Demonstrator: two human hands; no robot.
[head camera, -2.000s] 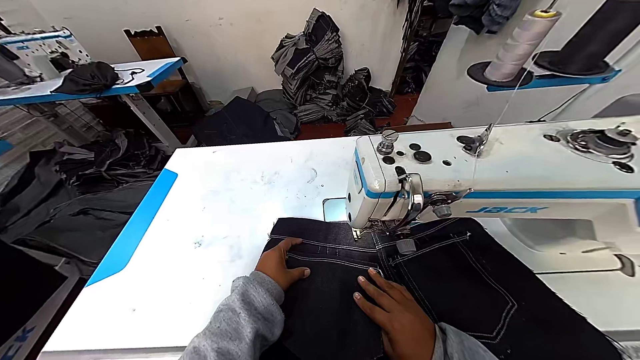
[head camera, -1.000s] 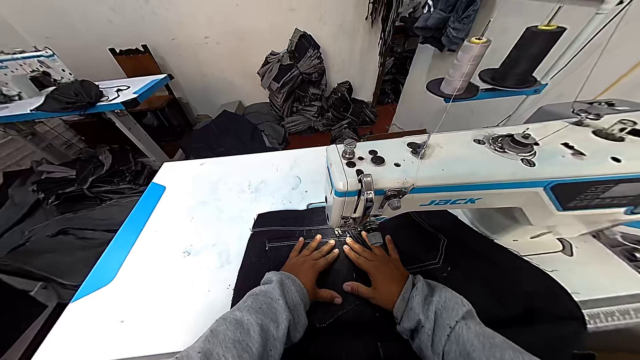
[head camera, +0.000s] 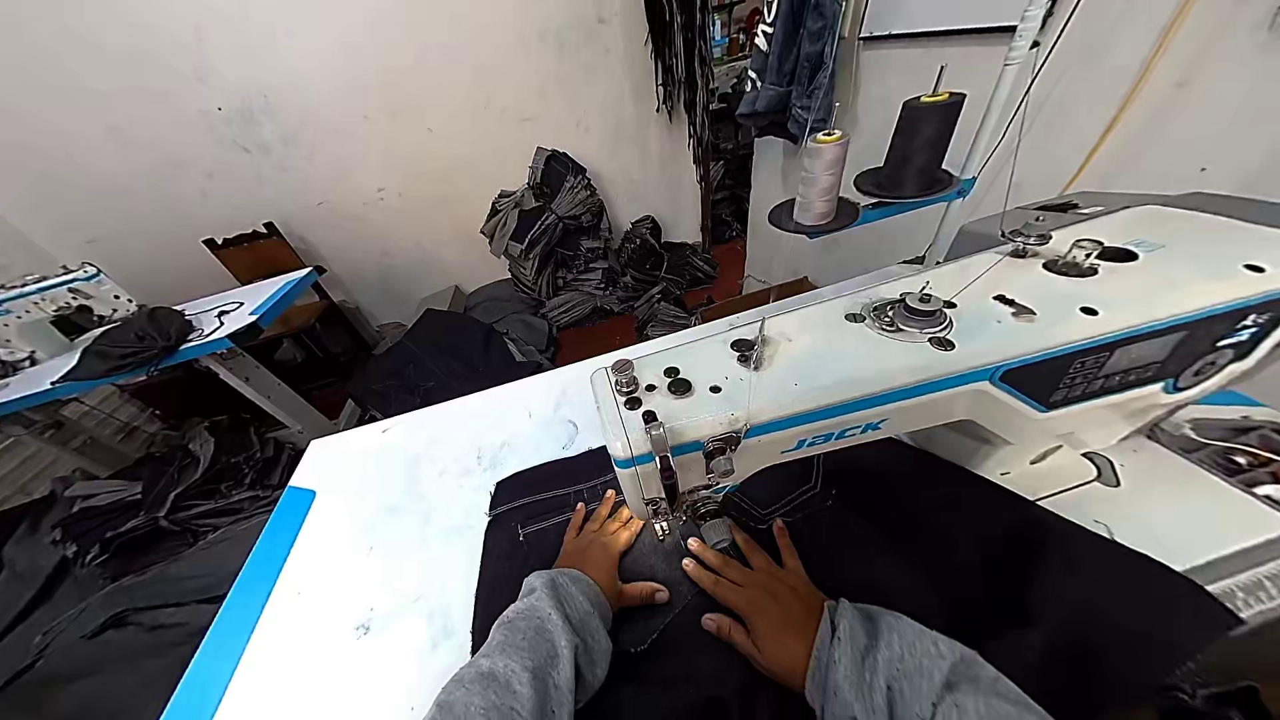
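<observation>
Dark denim fabric (head camera: 930, 560) with pale stitch lines lies on the white table under the head of a Jack sewing machine (head camera: 800, 400). My left hand (head camera: 605, 555) rests flat on a greyer denim piece (head camera: 655, 590), just left of the presser foot (head camera: 660, 527), fingers spread. To the right of the foot, my right hand (head camera: 760, 600) presses on the cloth with its fingers apart. A stitched, angular outline shows on the denim behind my right hand. The needle tip is too small to make out.
The white table's blue edge (head camera: 240, 600) runs along the left. Dark fabric heaps (head camera: 130, 560) lie beyond it, with bundled cloth (head camera: 560, 240) by the wall. Behind the machine stand a pale thread cone (head camera: 822, 180) and a black one (head camera: 915, 145). Another machine (head camera: 60, 310) is far left.
My left hand has moved right toward the presser foot since the oldest frame. The denim under my hands has shifted and turned, with a greyer piece now visible between them.
</observation>
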